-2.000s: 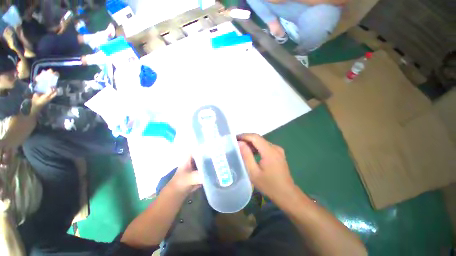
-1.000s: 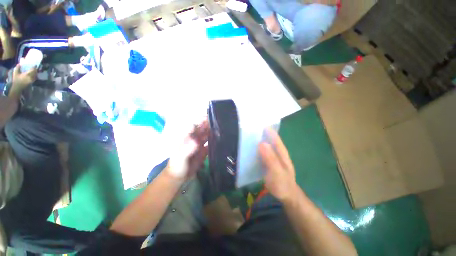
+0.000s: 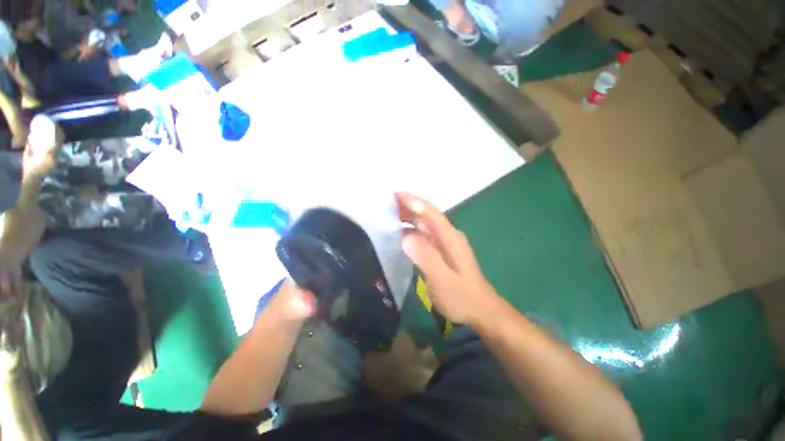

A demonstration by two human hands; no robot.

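The product (image 3: pixel 340 267) is held above my lap, tilted, with its glossy black oval side turned up towards me. Its translucent whitish body shows along the right edge of the black part and blends into the white board (image 3: pixel 361 129). My left hand (image 3: pixel 288 310) grips the lower left side of the product; its fingers are hidden behind it. My right hand (image 3: pixel 443 263) is at the right, thumb and fingertips at the edge of the pale body, slightly blurred.
A blue crumpled lump (image 3: pixel 233 121) and blue-and-white boxes (image 3: pixel 377 45) lie on the board. Cardboard (image 3: pixel 663 215) with a red-capped bottle (image 3: pixel 606 82) lies on the green floor at right. Seated people (image 3: pixel 95 224) are at left; another person's legs (image 3: pixel 508 21) are at the top.
The product has turned from its translucent face to its black face, and now tilts with its top to the left. My hands have turned with it. The view has shifted slightly.
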